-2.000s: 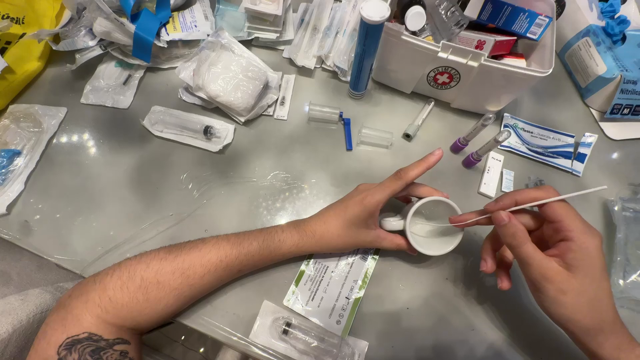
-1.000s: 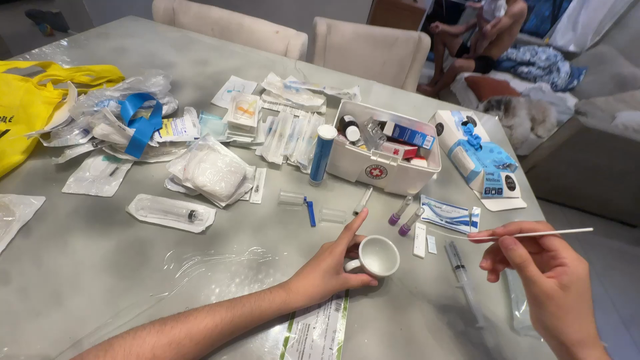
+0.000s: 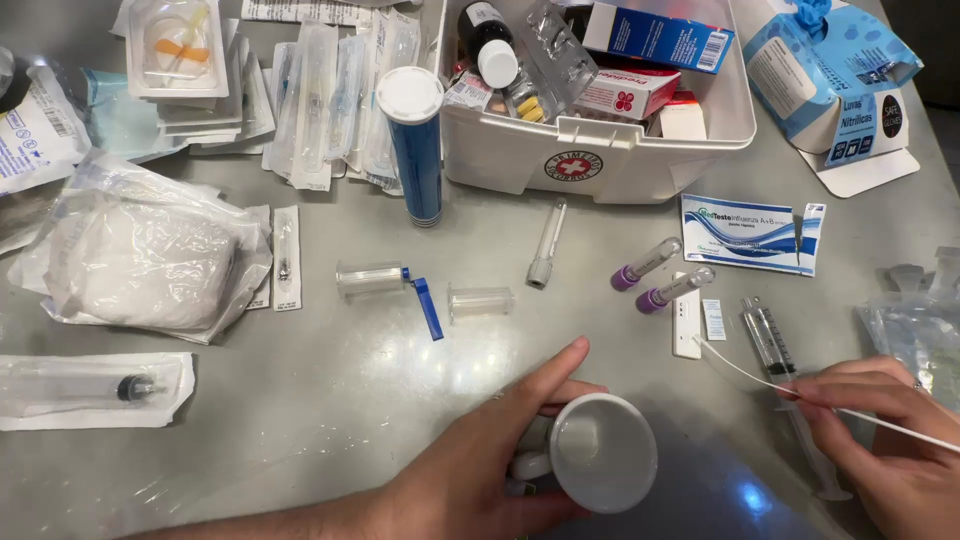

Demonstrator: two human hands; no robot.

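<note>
My left hand (image 3: 480,450) holds a small white mug (image 3: 604,454) by its handle side; the mug's open top faces me. My right hand (image 3: 877,427) pinches a thin white swab (image 3: 739,367), whose tip is over or beside the lower end of a white rapid test cassette (image 3: 686,319); whether they touch I cannot tell. Two purple-capped blood tubes (image 3: 646,264) lie by the cassette, one partly across it. A small white sachet (image 3: 714,320) is right of it. Under my right hand lies a syringe (image 3: 772,345), partly hidden.
Behind are a white first-aid box (image 3: 600,161) full of medicines, a blue-capped-off tube container (image 3: 416,157), an opened test pouch (image 3: 750,234) and a nitrile glove box (image 3: 832,97). A grey-capped tube (image 3: 547,244) and plastic needle holders (image 3: 480,301) lie midway. Packaged gauze (image 3: 142,262) is at left.
The swab was over the mug's opening two seconds ago; my right hand has since drawn it away, and its tip is now by the cassette. My left hand still holds the mug. The view has shifted strongly.
</note>
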